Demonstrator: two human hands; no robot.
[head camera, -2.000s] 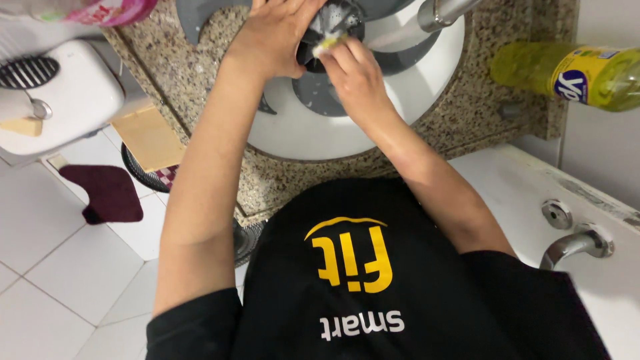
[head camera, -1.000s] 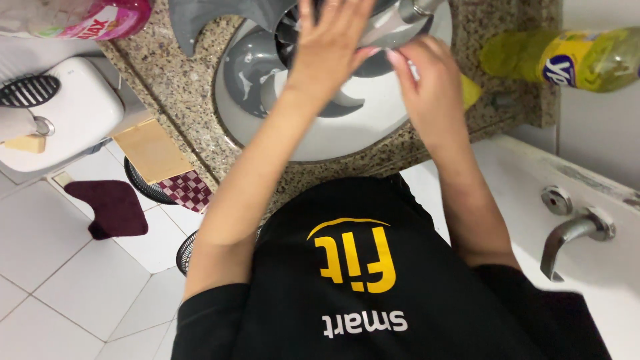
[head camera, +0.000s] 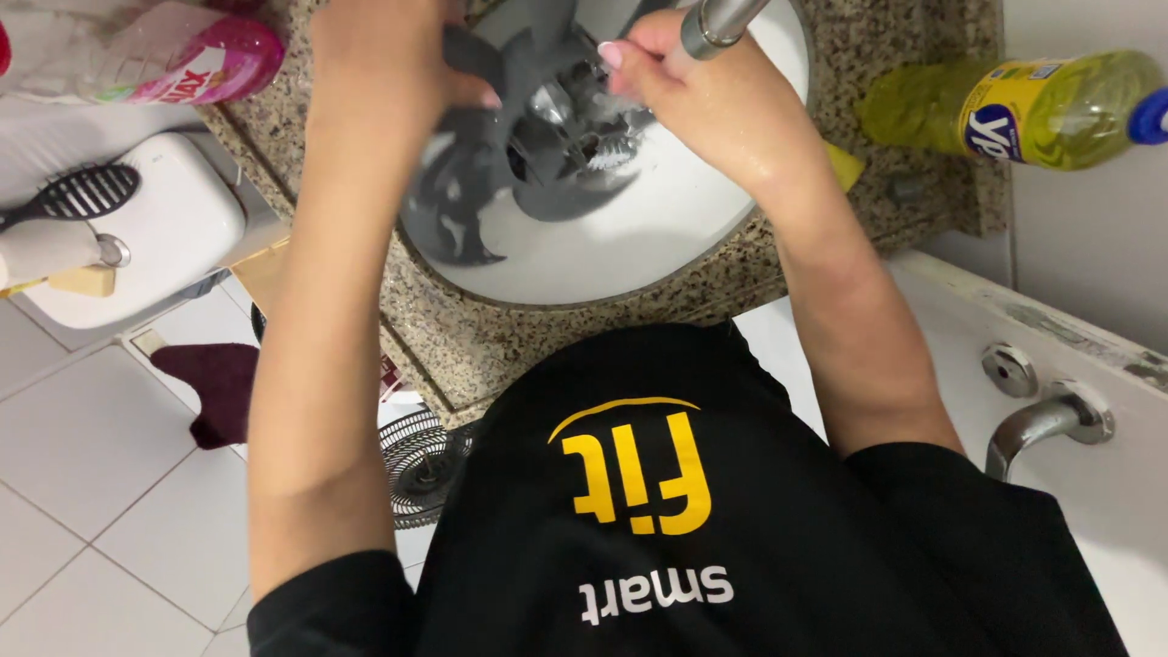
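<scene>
My left hand (head camera: 392, 64) grips a dark grey plastic fan blade piece (head camera: 474, 68) at the upper left of the white sink basin (head camera: 584, 274). My right hand (head camera: 707, 91) is under the metal faucet (head camera: 710, 32), its fingers bent close to the wet hub of the grey piece (head camera: 566, 119); whether they touch it is unclear. Water splashes about the hub. A soapy grey blade (head camera: 452, 196) lies in the left side of the basin. Part of a yellow sponge (head camera: 844, 167) shows beyond my right wrist.
A yellow-green detergent bottle (head camera: 1049, 109) lies on the right in view, a pink cleaner bottle (head camera: 210, 59) at upper left. A black hairbrush (head camera: 87, 196) rests on a white cistern lid (head camera: 173, 265). A round black fan grille (head camera: 424, 465) is below the granite counter (head camera: 474, 351).
My left hand has moved left from over the grey piece to its edge. My right hand held the yellow sponge two seconds ago; the sponge now lies by the basin's right rim.
</scene>
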